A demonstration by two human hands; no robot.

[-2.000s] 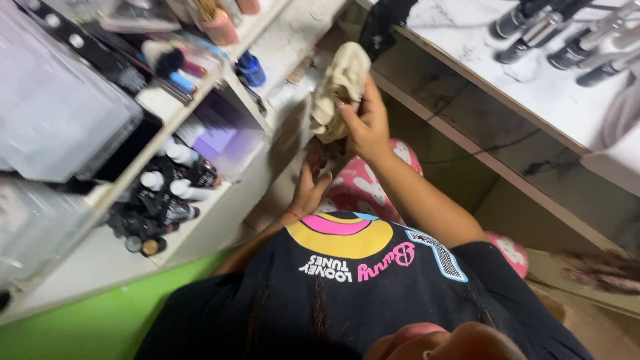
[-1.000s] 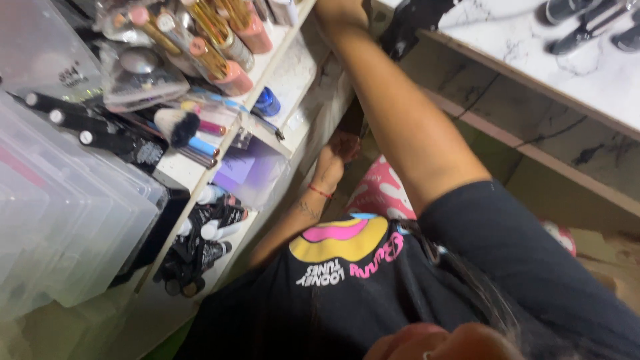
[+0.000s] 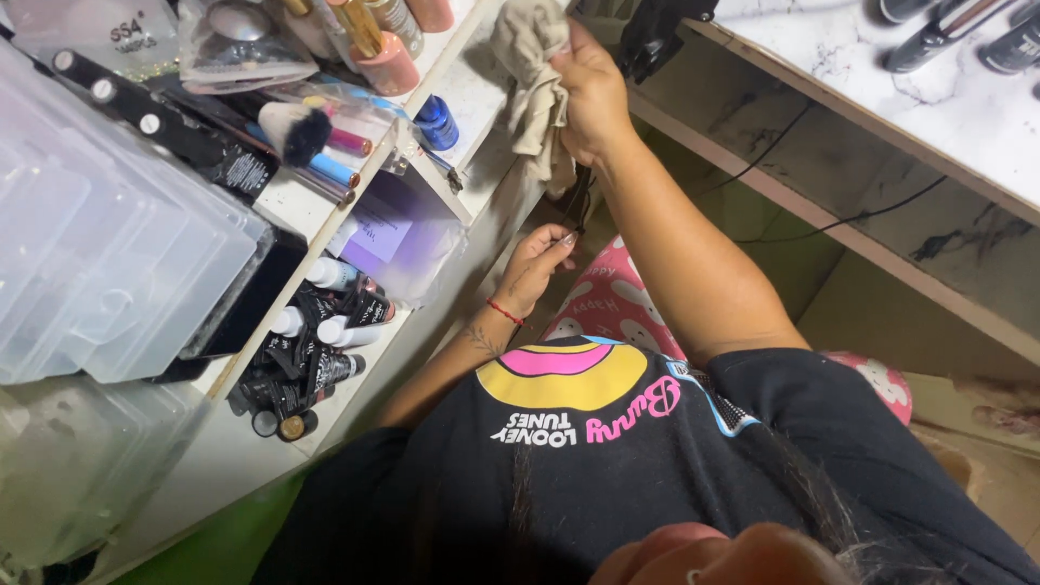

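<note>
A crumpled beige cloth (image 3: 532, 89) hangs from my right hand (image 3: 595, 93), whose fingers are closed around it, beside the white shelf's edge at the top centre. Lower down, my left hand (image 3: 539, 260), with a red string bracelet at the wrist, pinches a thin dark cord (image 3: 582, 213) between thumb and fingers. What the cord leads to is hidden behind the cloth and my right hand. A blue bottle (image 3: 437, 123) stands on the shelf just left of the cloth.
White shelves (image 3: 357, 175) at left hold a makeup brush (image 3: 294, 132), black and white tubes (image 3: 305, 349) and clear plastic boxes (image 3: 106, 219). At right, a marble-patterned tabletop (image 3: 886, 97) carries dark tubes. Thin black cables (image 3: 873, 213) hang below it.
My right arm reached up until its hand was nearly out of view one second ago; now the hand is lower, with the cloth in view again. The view has shifted toward the shelves.
</note>
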